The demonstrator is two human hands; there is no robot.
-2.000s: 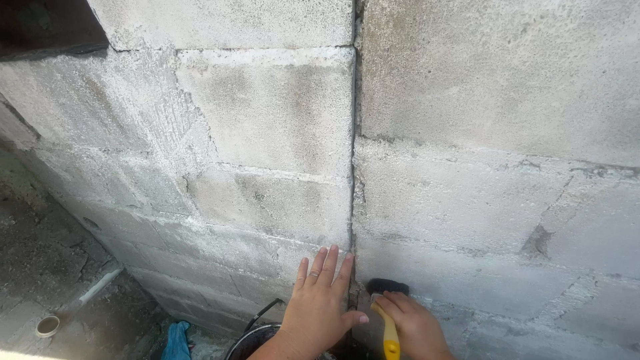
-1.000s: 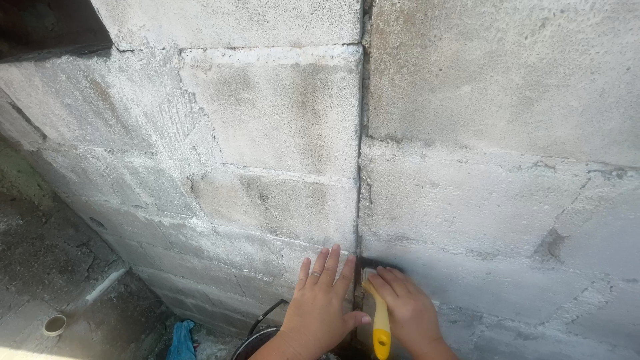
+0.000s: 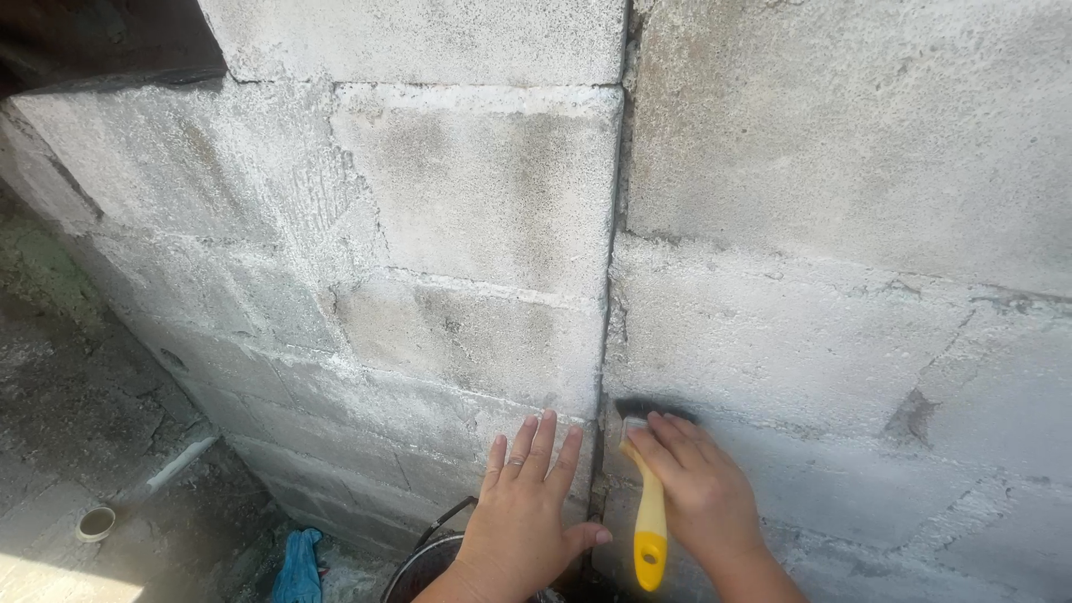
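Observation:
My left hand (image 3: 528, 494), with a ring on one finger, lies flat with fingers spread against the concrete block wall (image 3: 477, 193), left of a vertical gap between blocks. Just right of that gap, my right hand (image 3: 703, 477) holds a paintbrush (image 3: 649, 511) near its ferrule. The brush's dark bristles press on the wall, and its cream handle with a yellow end points down. Behind my left forearm stands a bucket (image 3: 431, 563) with a dark handle, partly hidden, so its contents cannot be told.
A blue cloth or glove (image 3: 298, 569) lies on the ground left of the bucket. Further left, a pipe end (image 3: 95, 524) and a pale strip (image 3: 181, 464) show on the rough concrete. A dark opening (image 3: 109, 38) breaks the wall at the upper left.
Since two seconds ago, my right hand has moved the brush up and left, nearer the vertical gap, and its handle has swung more upright. My left hand stays against the wall.

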